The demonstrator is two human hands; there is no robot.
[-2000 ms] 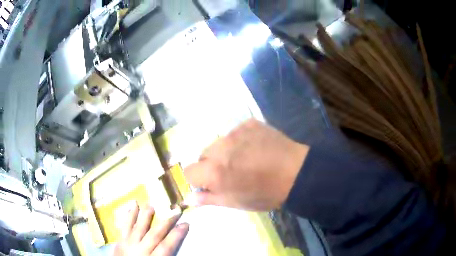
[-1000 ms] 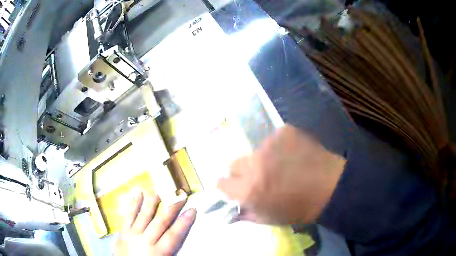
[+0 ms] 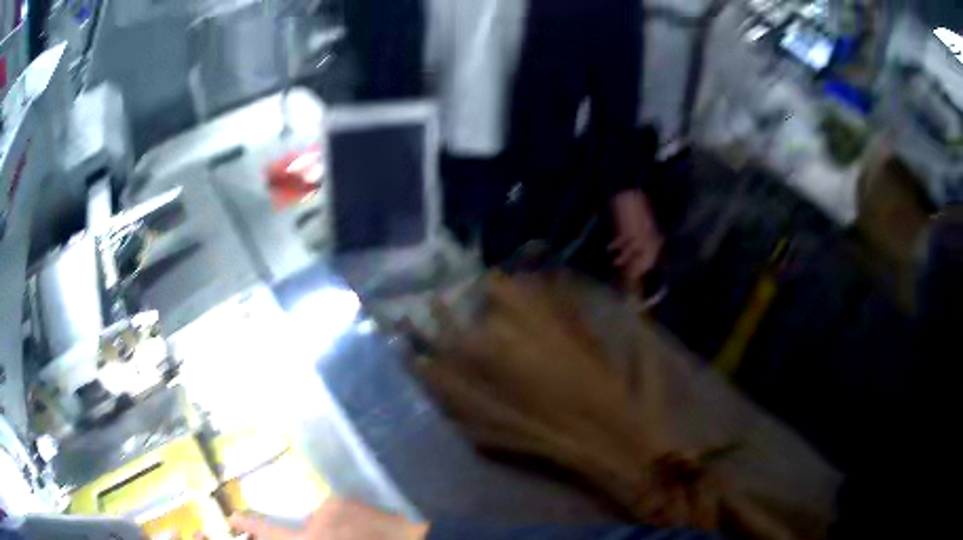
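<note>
The yellow-taped template (image 3: 190, 464) lies at the lower left on the white bed (image 3: 248, 348), with a dark-edged rectangular opening. My right hand (image 3: 343, 522) is at the bottom edge beside the template, blurred and cut off, its dark sleeve running right. Whether its fingers hold anything cannot be told. My left hand is not visible. A tied sheaf of brown cut panels (image 3: 560, 390) lies fanned out right of the bed, blurred.
The shiny metal side table (image 3: 375, 396) lies between bed and sheaf. A dark-screened control panel (image 3: 382, 185) stands behind, with a red object (image 3: 295, 175) beside it. A person in dark clothes stands beyond, one hand (image 3: 637, 237) hanging down. A yellow line (image 3: 748, 322) marks the floor.
The view has swung up and right, bringing in the control panel and the person. The template and my right hand now sit lower in the picture; my left hand has gone from view.
</note>
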